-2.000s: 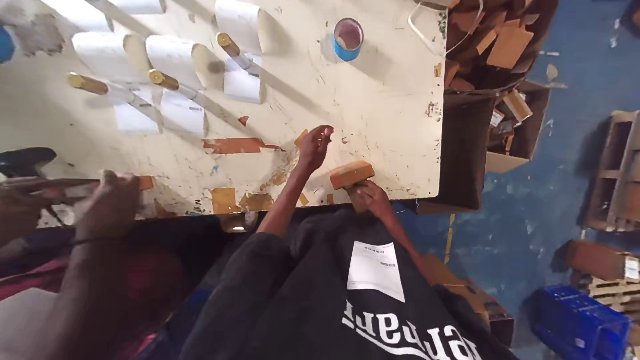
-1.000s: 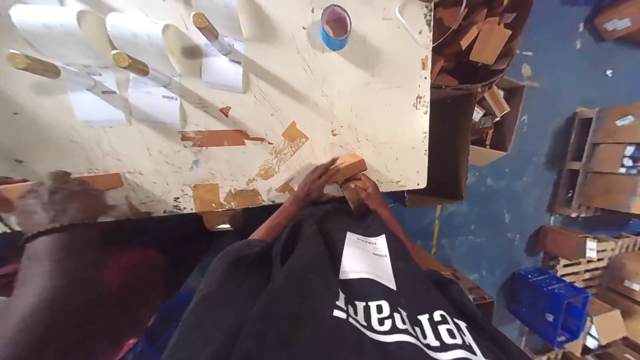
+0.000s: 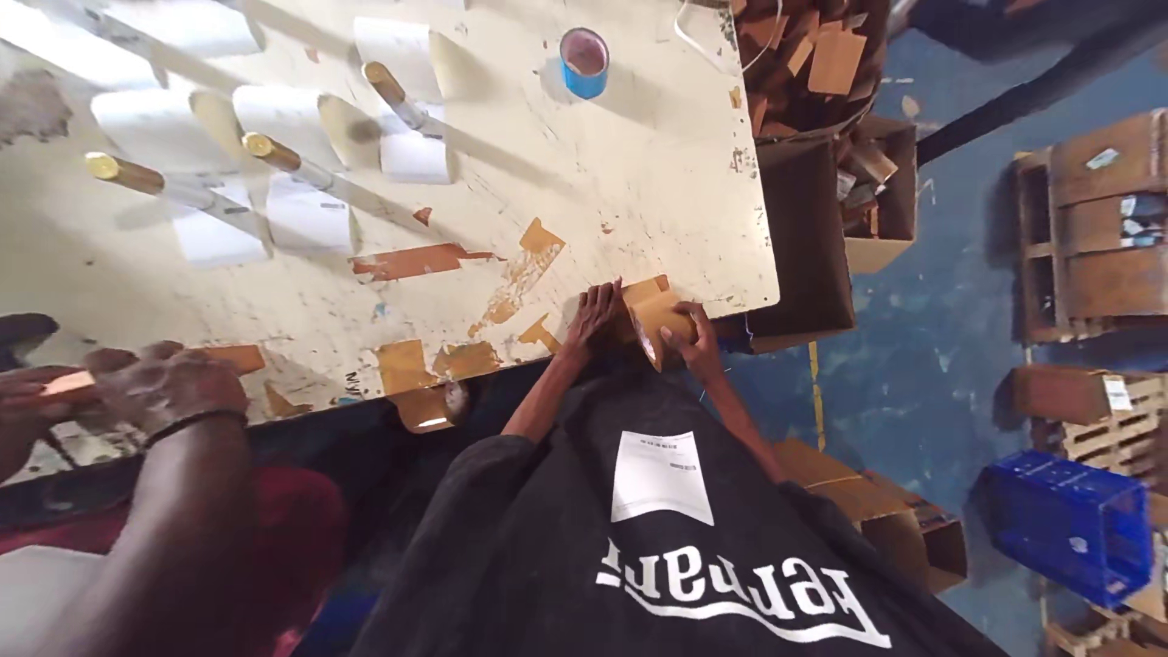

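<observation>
At the front edge of the worktable (image 3: 657,210) my right hand (image 3: 698,342) grips a small cardboard box (image 3: 663,319), its fingers on the box's right side. The box is tilted, with an edge of it toward my body. My left hand (image 3: 593,319) is just left of the box, fingers extended and close together near its left side; whether they touch it I cannot tell. A white paper label (image 3: 661,476) with writing lies on the front of my black shirt.
Label rolls (image 3: 283,123) with rods (image 3: 272,151) stand at the table's left, and a blue-sided roll (image 3: 584,64) farther back. A co-worker's hands (image 3: 173,388) hold a flat cardboard piece at lower left. Cardboard scrap bins (image 3: 881,173), pallets (image 3: 1095,237) and a blue crate (image 3: 1068,526) are at right.
My left hand was raised away from the box two seconds ago and came down to it; now it is at the box's left side. The box has turned in my right hand.
</observation>
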